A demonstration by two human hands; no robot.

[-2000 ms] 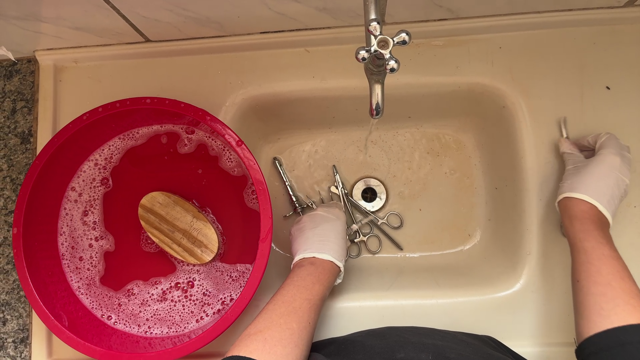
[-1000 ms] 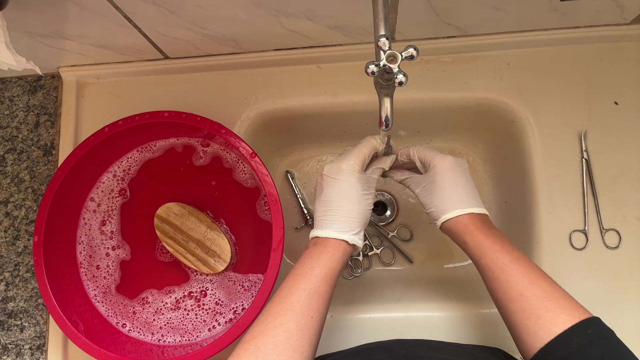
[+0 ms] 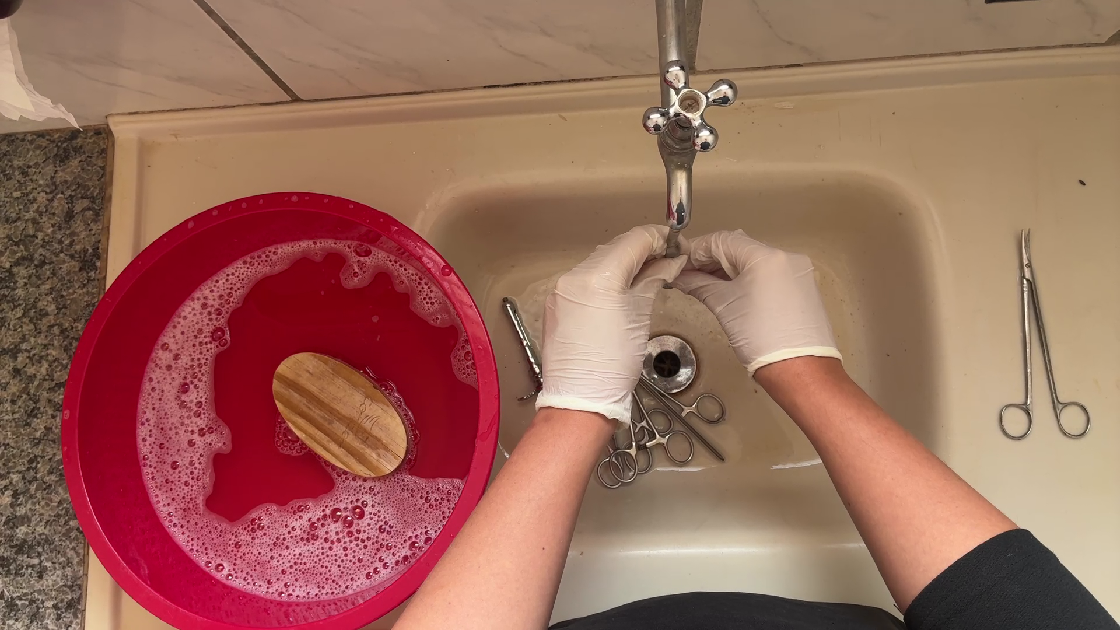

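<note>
Both my hands wear white gloves and meet under the chrome faucet (image 3: 679, 188), where water runs down between them. My left hand (image 3: 604, 319) and my right hand (image 3: 759, 293) pinch a small metal piece, mostly hidden by the fingers, so its kind cannot be told. Beneath my left wrist several ring-handled metal instruments (image 3: 678, 442) lie in the sink by the drain (image 3: 670, 363), their upper ends partly hidden. Left of that hand a slim metal instrument (image 3: 522, 341) leans in the basin. Scissors with long shanks (image 3: 1029, 324) lie slightly spread on the right ledge.
A red plastic basin (image 3: 87, 332) of soapy water stands at the left, overlapping the sink's edge. In it floats an oval wooden-backed brush (image 3: 341, 414). A tiled wall (image 3: 437, 39) runs along the back, and a speckled stone counter (image 3: 48, 289) borders the far left.
Two seconds ago my left hand was at the instruments in the sink and my right hand was at the right ledge. Both came together under the faucet; the scissors now lie released on the ledge.
</note>
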